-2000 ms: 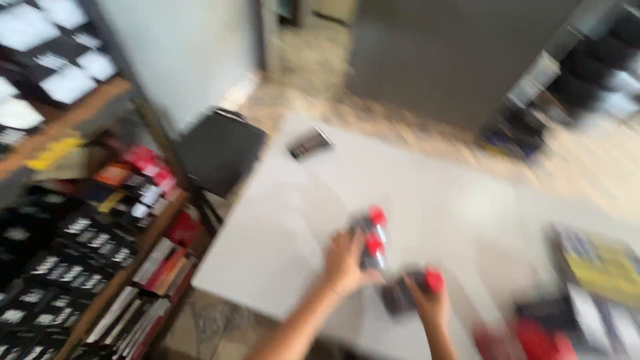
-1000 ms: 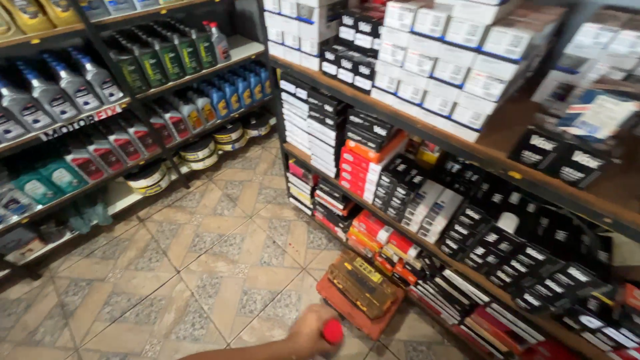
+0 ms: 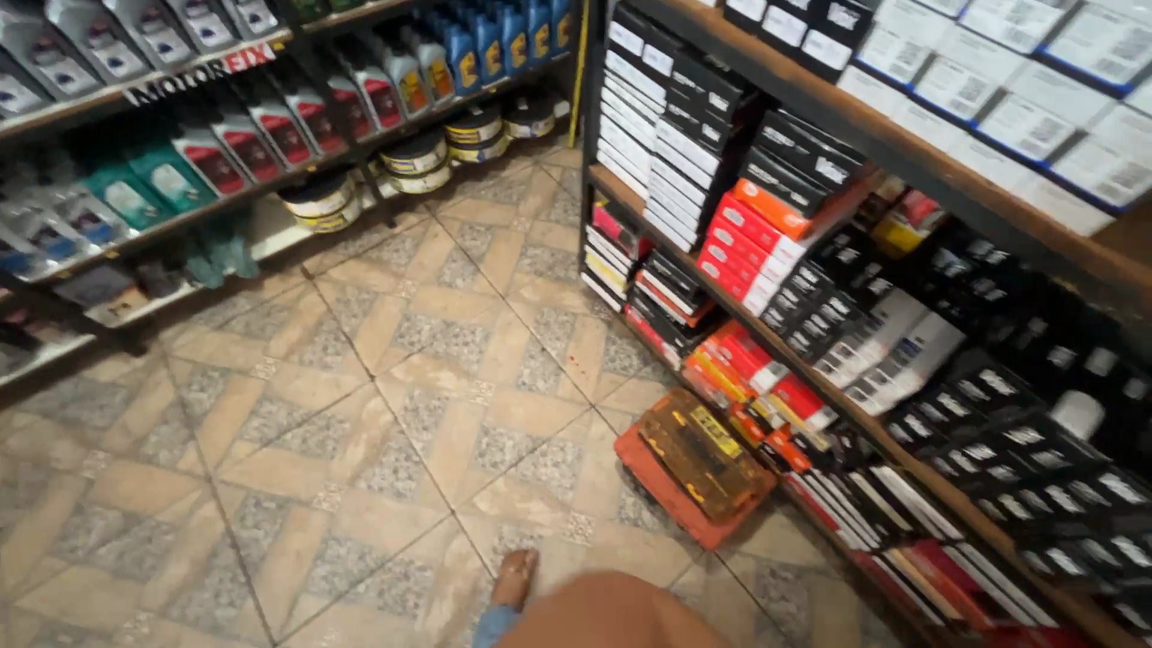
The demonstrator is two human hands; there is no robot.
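Neither of my hands shows its fingers, so what they hold or touch is hidden. A large, blurred, rounded patch of bare skin point(image 3: 612, 614) rises from the bottom edge; which part of the body it is, I cannot tell. Beside it on the left are a foot point(image 3: 515, 576) on the tiles and a bit of blue cloth point(image 3: 495, 625). To the right, a worn orange and brown plastic case point(image 3: 697, 463) lies on the floor against the foot of the right shelf.
Oil bottles point(image 3: 288, 130) line the left shelving, with round tubs point(image 3: 322, 202) low down. The right shelving point(image 3: 801, 351) holds stacked black, white, red and orange boxes point(image 3: 742, 238). Patterned floor tiles point(image 3: 387, 387) run between the two units.
The view has swung from the white table to the shelves and floor. The hand by a red cap, seen at the bottom one second ago, no longer shows.
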